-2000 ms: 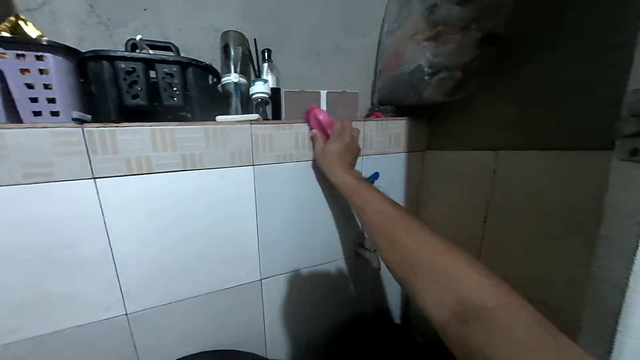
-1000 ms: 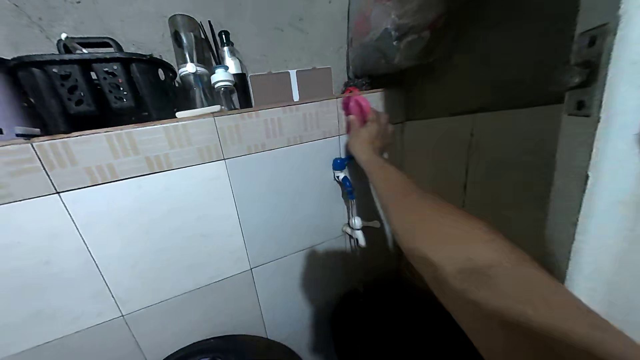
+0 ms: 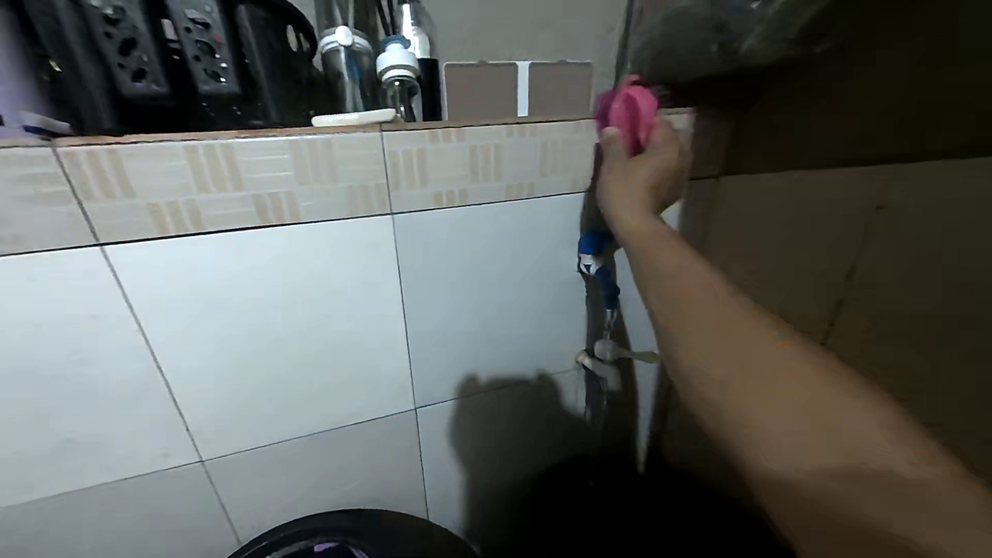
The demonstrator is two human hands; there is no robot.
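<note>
My right hand reaches up from the lower right, its fingers closed on a pink object, perhaps a brush or scrubber; its exact kind cannot be told. The object is at the right end of the tiled ledge, close to the wall corner. Below the hand, a blue fitting and a whitish faucet are on the white tiled wall. My left hand is out of view.
On the ledge stand a black plastic basket, a clear tumbler, a small pump bottle and a flat white piece. A plastic bag hangs at upper right. A black round rim shows below.
My right hand has moved right along the ledge with the pink object, from beside the two brownish panels to the corner. The view has shifted and come nearer the wall.
</note>
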